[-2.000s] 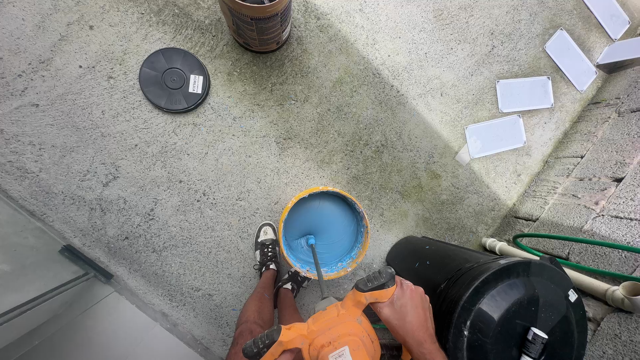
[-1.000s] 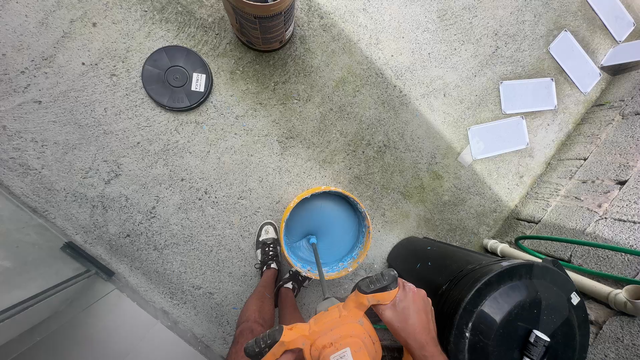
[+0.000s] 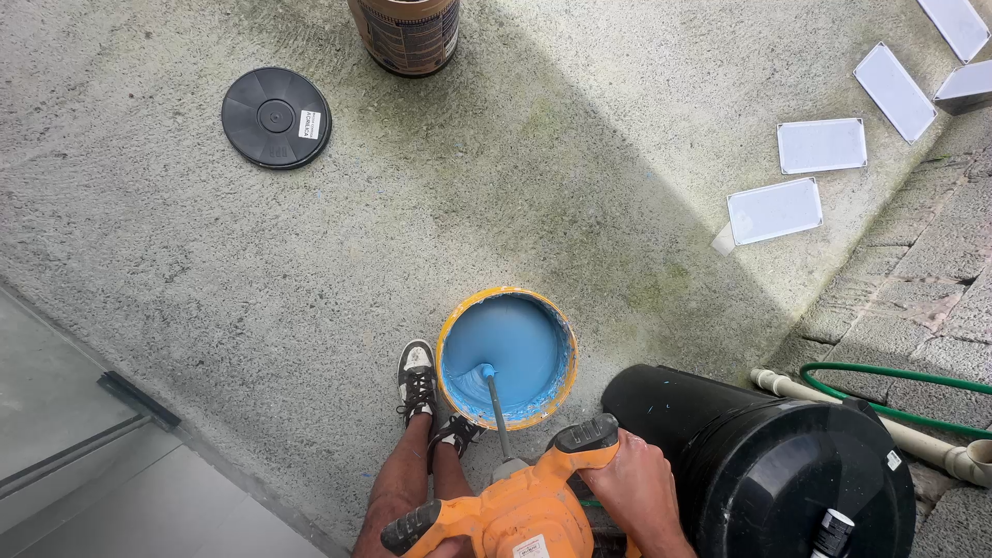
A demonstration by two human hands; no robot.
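My right hand [image 3: 632, 477] grips the right handle of an orange electric paint mixer [image 3: 523, 508] at the bottom of the view. Of my left hand [image 3: 451, 547] only a small part shows, at the left handle; the mixer's body and the frame edge hide most of it. The metal mixing shaft [image 3: 497, 415] slants down into thick blue paint [image 3: 508, 337], where a swirl surrounds it. A bucket with a yellow rim [image 3: 571, 333] holds the paint and stands on the concrete beside my shoes.
A large black lidded barrel [image 3: 806, 480] stands at right, near a white pipe [image 3: 922, 443], a green hose [image 3: 899, 374] and a block wall [image 3: 922, 287]. A black lid [image 3: 256, 128], a brown bucket [image 3: 407, 35] and several white rectangular panels [image 3: 821, 146] are farther off on the concrete.
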